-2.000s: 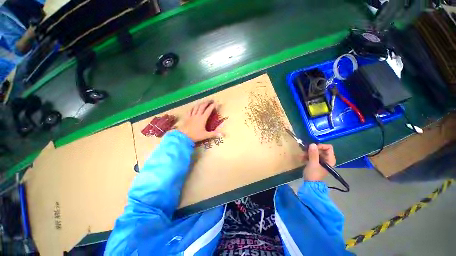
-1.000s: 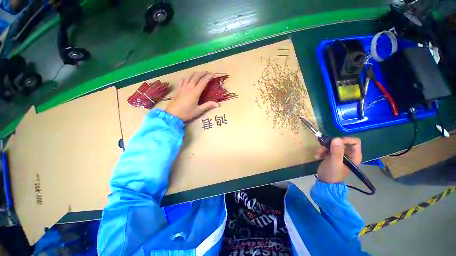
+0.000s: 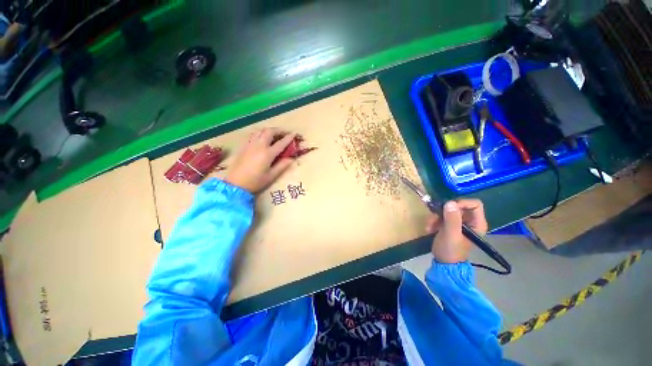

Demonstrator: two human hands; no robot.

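Observation:
My left hand (image 3: 259, 159) rests on the loose pile of red wires (image 3: 292, 149) on the cardboard sheet (image 3: 314, 229). Its fingers cover part of the pile, and whether they grip any wire cannot be told. The bundled red wires (image 3: 193, 164) lie to its left. My right hand (image 3: 457, 227) holds the soldering iron (image 3: 468, 236) by its black handle near the sheet's right edge. The iron's tip points up and left toward the scattered fine gold-brown pieces (image 3: 375, 154).
A blue tray (image 3: 465, 184) at the right holds a black iron stand (image 3: 449, 100), yellow sponge (image 3: 459, 141), red-handled pliers (image 3: 511, 139), a pale ring (image 3: 500, 73) and a black box (image 3: 550, 107). Headphones, one ear cup (image 3: 195, 64) near centre-left, lie on the green-edged conveyor (image 3: 286, 43).
The view has shifted. My left hand has drawn its fingers in over the red wires, and the pile shows smaller. My right hand still holds the iron beside the fine pieces.

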